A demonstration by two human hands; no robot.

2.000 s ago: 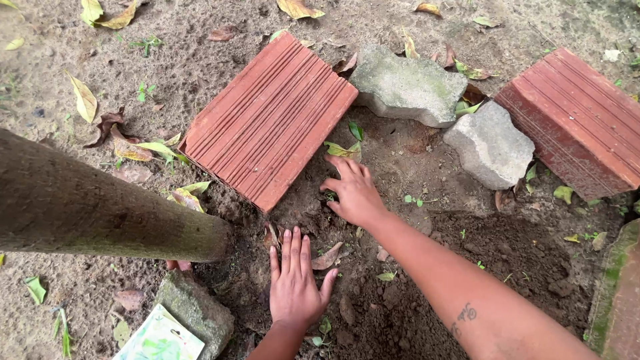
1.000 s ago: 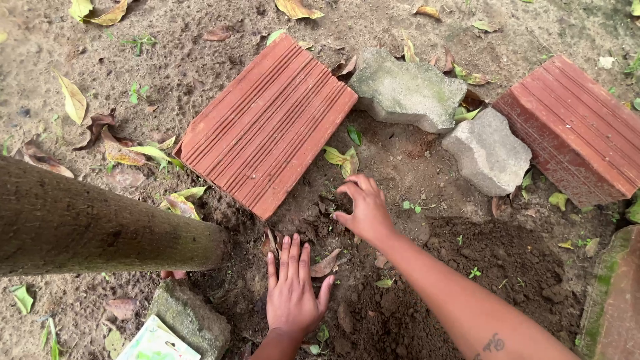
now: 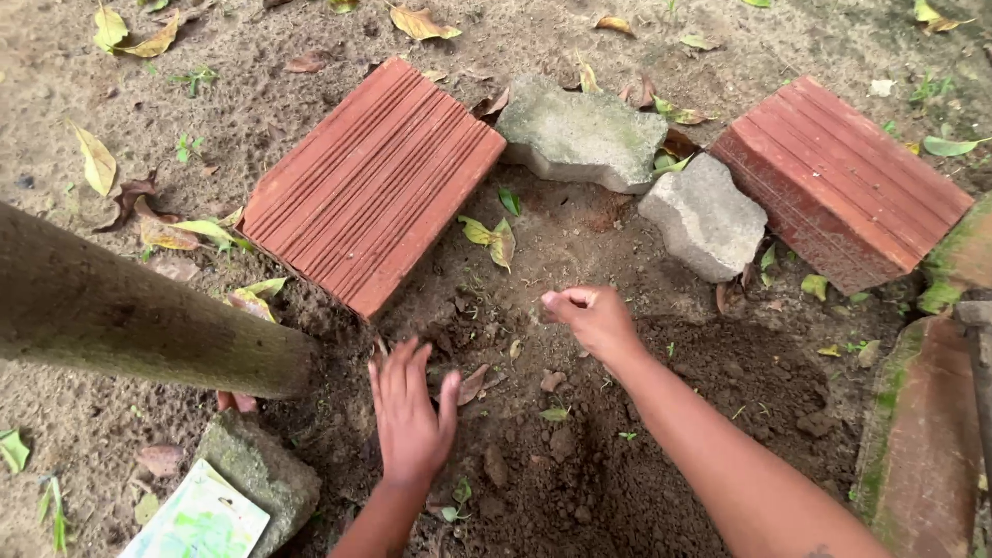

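My left hand point(image 3: 412, 411) lies palm down with fingers apart, on or just above the soil below the lower corner of a grooved red clay block point(image 3: 373, 186). To its right, my right hand point(image 3: 593, 318) is raised a little over the dirt, its fingers curled with thumb and fingertips together. Whether something small is pinched there cannot be told. Dark loosened soil point(image 3: 597, 465) spreads below and between the hands. Yellow-green leaves point(image 3: 492, 236) rest on the ground above the right hand.
A tree trunk point(image 3: 155, 310) leans in from the left. Two concrete paver pieces point(image 3: 585, 132) point(image 3: 704, 217) and another red clay block point(image 3: 841, 182) curve along the top. At lower left a packet point(image 3: 203, 515) lies against a mossy stone point(image 3: 263, 473). A mossy slab point(image 3: 922, 442) stands at right.
The right hand has moved right, away from the clay block's lower corner, and its fingers have drawn together. My left hand stays near the same spot.
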